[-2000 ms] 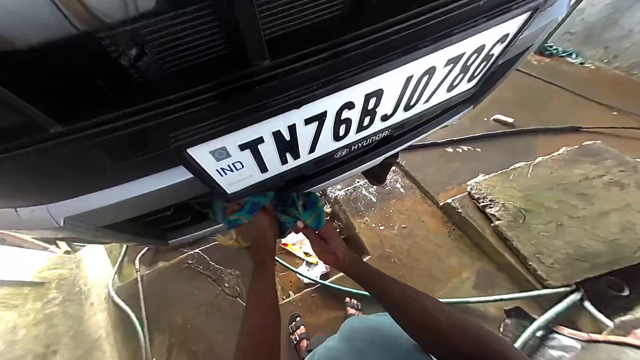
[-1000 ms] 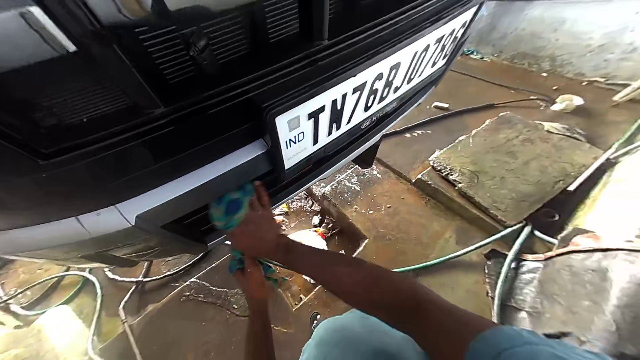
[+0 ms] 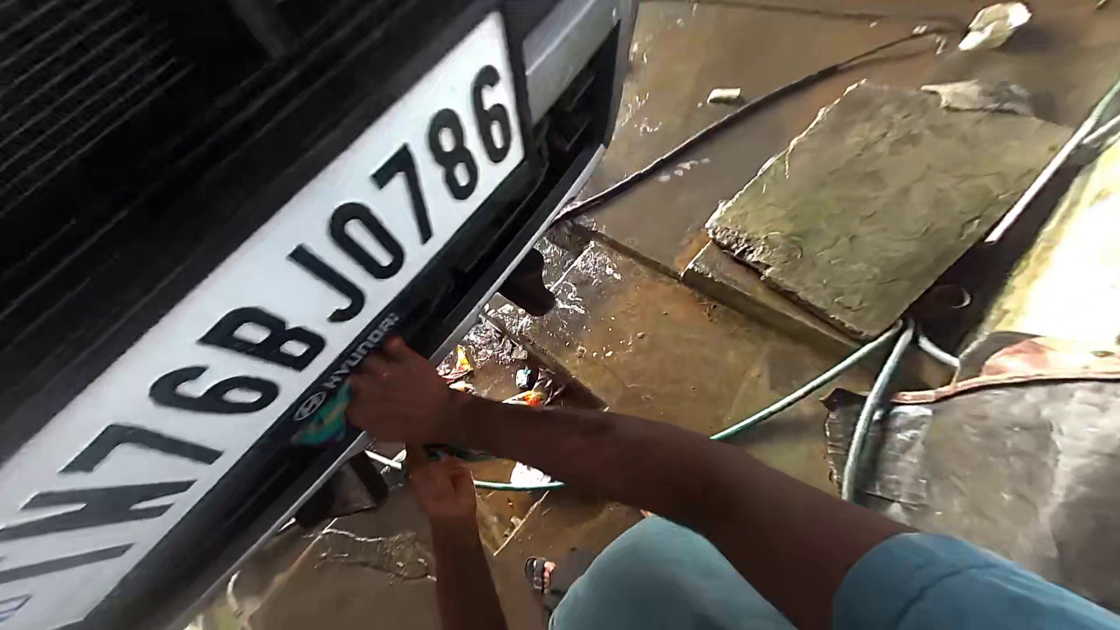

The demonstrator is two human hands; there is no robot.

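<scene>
Beneath the number plate [image 3: 289, 280] of a car, my right hand [image 3: 398, 394] grips a blue-green patterned cloth [image 3: 324, 420] and presses it against the black lower bumper trim [image 3: 254, 472]. Part of the cloth is covered by the fingers. Just below, under the bumper's lower edge, my left hand [image 3: 442, 486] is closed at another bit of the same cloth; its fingertips are partly hidden by the right hand and wrist.
A green hose [image 3: 805, 394] crosses the wet ground. At the right lie a broken stone slab [image 3: 884, 201] and a grey sheet [image 3: 997, 455]. Litter [image 3: 529, 394] lies in a sunken spot under the bumper. A sandalled foot [image 3: 542, 573] shows below.
The right hand with the cloth has moved from the lower grille, left of the number plate, to the trim beneath the plate. The left hand has moved along below it. The view has shifted closer.
</scene>
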